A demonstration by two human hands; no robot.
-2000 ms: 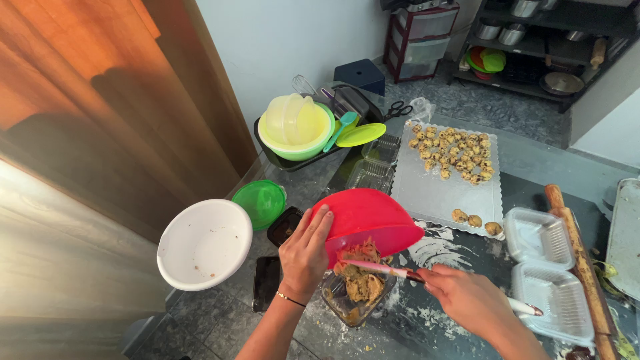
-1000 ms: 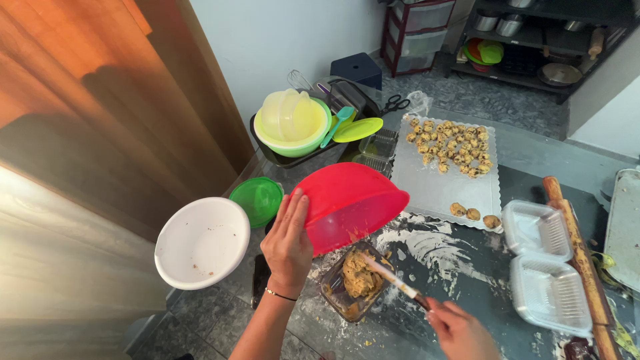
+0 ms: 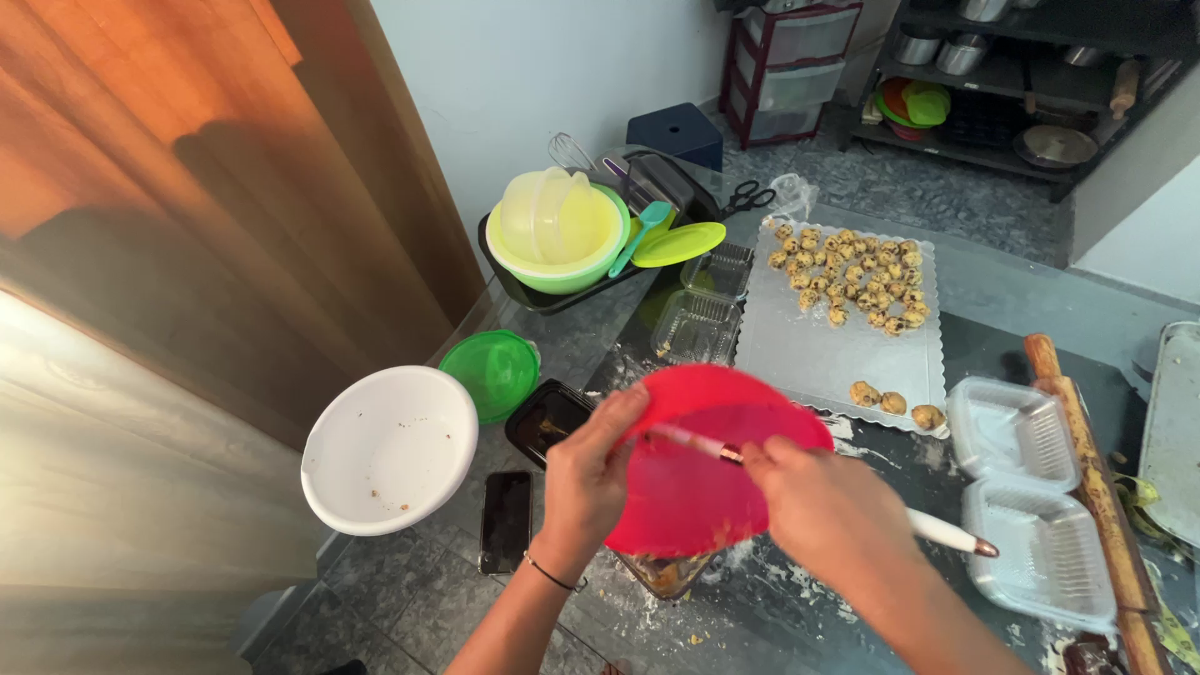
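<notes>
My left hand grips the rim of a red plastic bowl, which is tilted with its inside toward me. In my right hand is a spatula with a white handle; its pale pink blade lies against the inside of the bowl. Below the bowl, a clear plastic container with brown dough is mostly hidden. Farther back, a silver scalloped board bears many small speckled dough balls and several larger pieces near its front edge.
At left are a white bowl, green lid, black container and phone. Stacked bowls stand in a black tray behind. Two-part clear container and wooden rolling pin lie at right; black scissors lie behind.
The spatula has moved from the dough in the clear container up into the red bowl. The bowl has come down toward me and now covers most of that container.
</notes>
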